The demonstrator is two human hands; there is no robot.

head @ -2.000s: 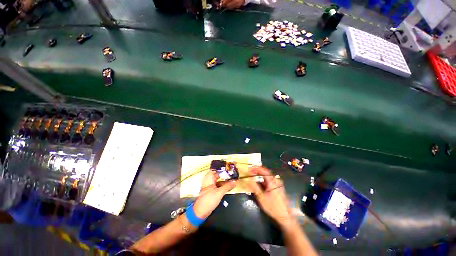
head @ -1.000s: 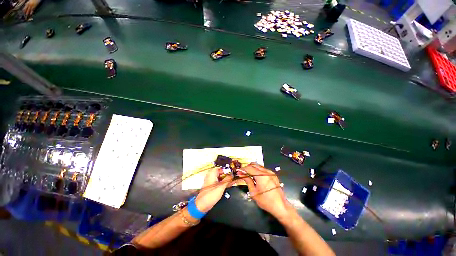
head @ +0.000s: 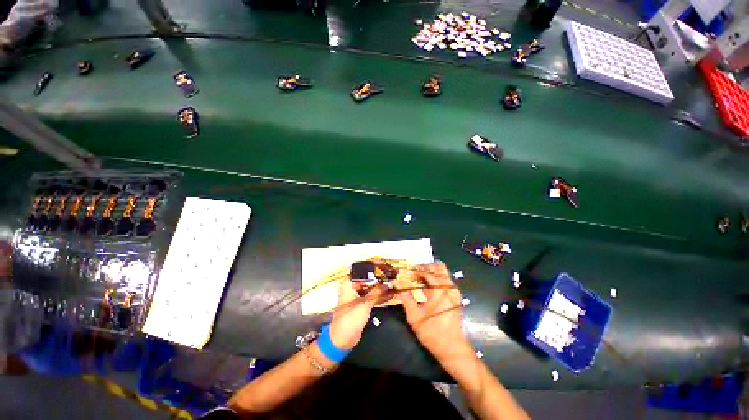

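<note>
A small black electronic module [head: 367, 272] with orange-copper and white bits is held over the pale yellow-white work sheet [head: 322, 283]. My left hand [head: 353, 313], with a blue band on the wrist, grips it from below. My right hand [head: 435, 310] is just to its right, fingers bent close together near the module's right side. Whether the right fingers hold a thin tool or touch the module is too blurred to tell. Another module [head: 491, 253] lies on the bench right of the sheet.
The blue bin [head: 604, 316] with white pieces stands right, small white squares around it. A white sheet [head: 197, 272] and clear blister tray [head: 78, 267] lie left. Modules sit along the belt [head: 328, 131]. Beyond are a white-piece pile [head: 461, 34], white grid tray [head: 620, 61] and red tray [head: 727, 100].
My right hand has drawn slightly away from the module, after coming in close to it a second ago. The module stays in my left hand. The modules on the belt have shifted slightly right.
</note>
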